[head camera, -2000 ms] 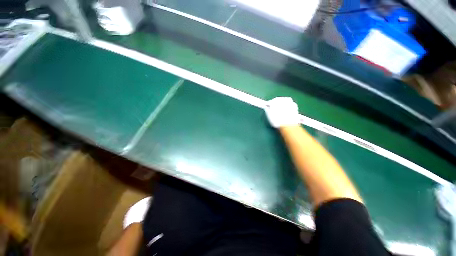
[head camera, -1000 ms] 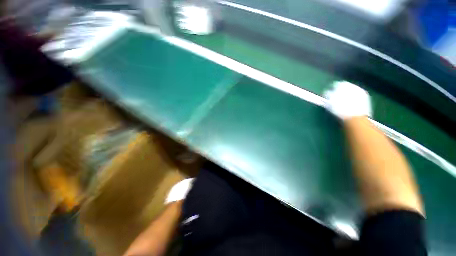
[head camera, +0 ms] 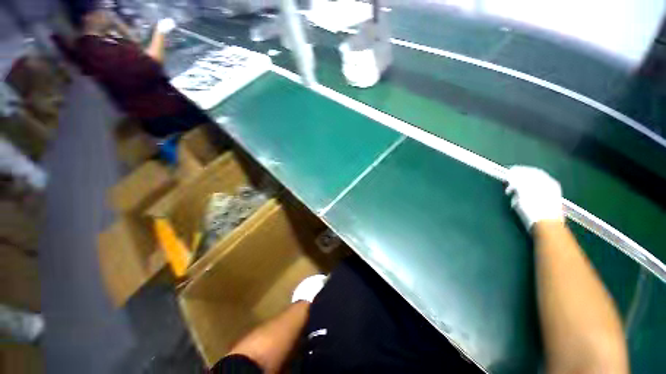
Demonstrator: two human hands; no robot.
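My right hand, in a white glove, rests on the white conveyor edge rail, with its fingers curled at the rail. I see nothing in it, but its underside is hidden. My left hand, also white-gloved, is low beside my dark-clothed leg, over the open cardboard carton. Its fingers cannot be made out. The green workbench top lies between my body and the rail. A white plastic housing is at the far part of the green conveyor belt, near an upright post.
A neighbouring carton holds grey-green components, with an orange-yellow flap on its rim. A person in dark red is at the upper left, by a white board with small dark parts. A post stands by the rail.
The view has swung left, bringing the neighbouring person, parts board and cartons into view. The blue items at the upper right have left the picture. My right hand remains at the rail, my left hand low.
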